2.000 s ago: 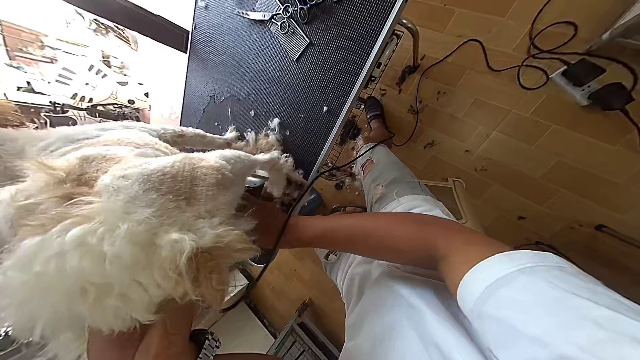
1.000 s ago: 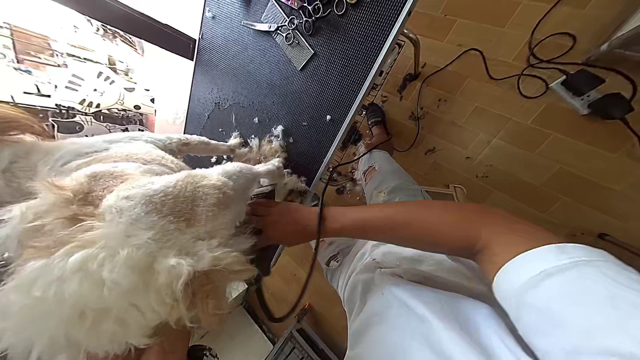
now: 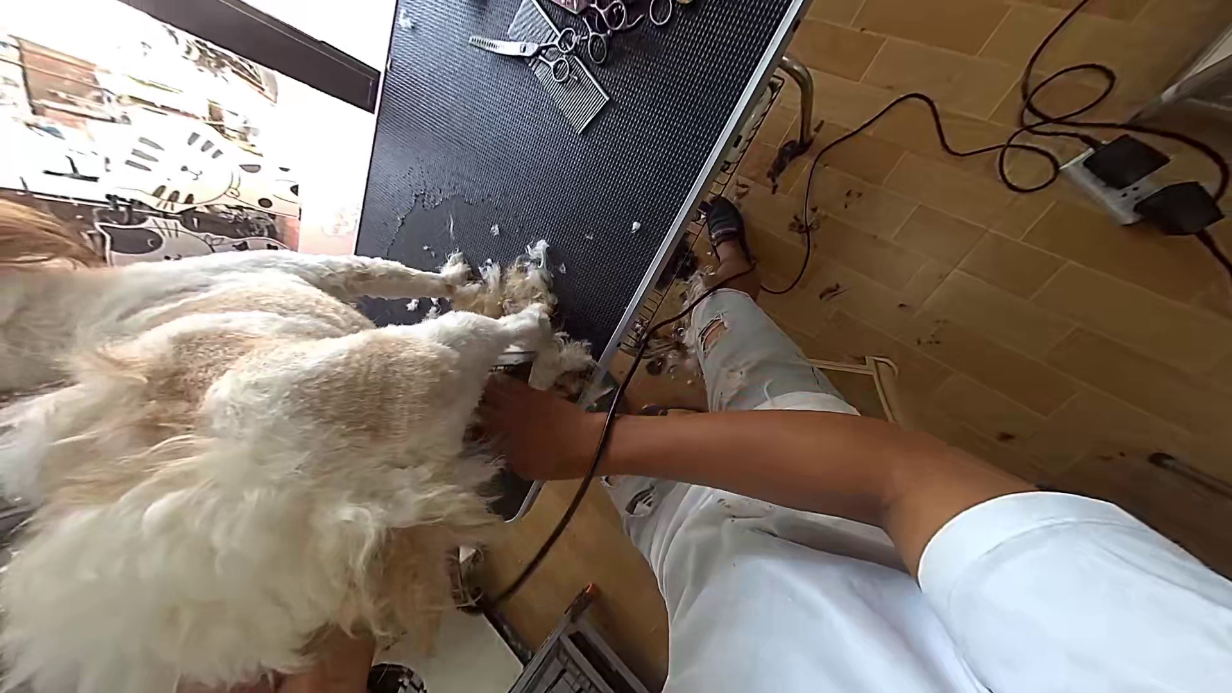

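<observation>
A long-haired cream and white dog (image 3: 327, 404) with closely clipped areas on its back and legs fills the left, by the black ribbed table (image 3: 539, 164). From the right, my right hand (image 3: 544, 428) reaches against its hind leg. The fingers are partly hidden around what appears to be a corded hair clipper (image 3: 513, 358), of which a metal edge shows. A black cord (image 3: 602, 448) crosses over my wrist. At the lower left, my left hand is hidden beneath the dog's long coat; only part of the forearm (image 3: 332, 662) and a wristwatch (image 3: 397, 678) show.
Thinning shears (image 3: 510, 46), other scissors (image 3: 616, 14) and a metal comb (image 3: 573, 91) lie on the table's far part. Loose fur (image 3: 515, 284) lies near the dog's paws. The cord trails across the tiled floor towards a power strip (image 3: 1107, 188). A dark-framed case (image 3: 577, 650) stands below.
Compared with two seconds ago, my right hand shows more fully beside the dog's hind leg. The cord now hangs across my wrist. The watch slipped mostly from sight, then came partly back.
</observation>
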